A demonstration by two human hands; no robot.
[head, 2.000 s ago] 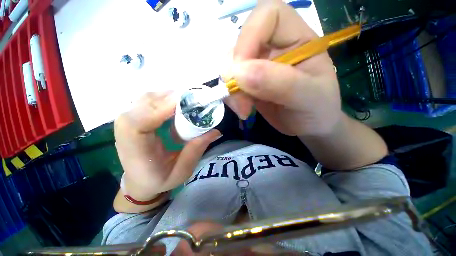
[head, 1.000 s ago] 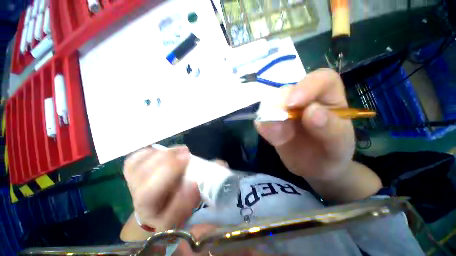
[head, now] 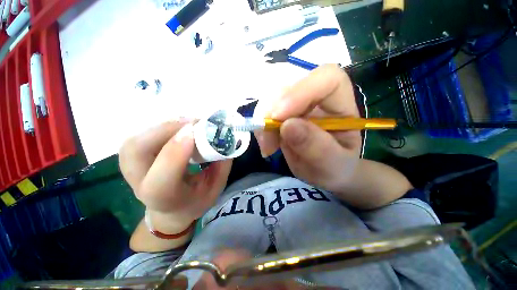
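My left hand (head: 170,170) holds the white device housing (head: 205,148) over my lap, its round open end turned up and to the right. A green circuit board (head: 227,139) with components shows inside the opening. My right hand (head: 314,122) pinches a slim gold-orange tool (head: 340,123), held nearly level. Its whitish front part (head: 249,123) reaches to the rim of the opening. Glare there hides whether its tip touches the board.
A red slotted tray (head: 51,130) with white tubes stands at left. On the white sheet (head: 113,51) lie blue-handled cutters (head: 289,54), a blue-and-black block (head: 187,17) and small loose parts (head: 202,43). A yellow-handled tool (head: 392,17) lies at the bench edge, upper right.
Since one second ago the housing has turned its open end into view, and my right hand has brought the tool left to it. The view has shifted, so the bench sits higher.
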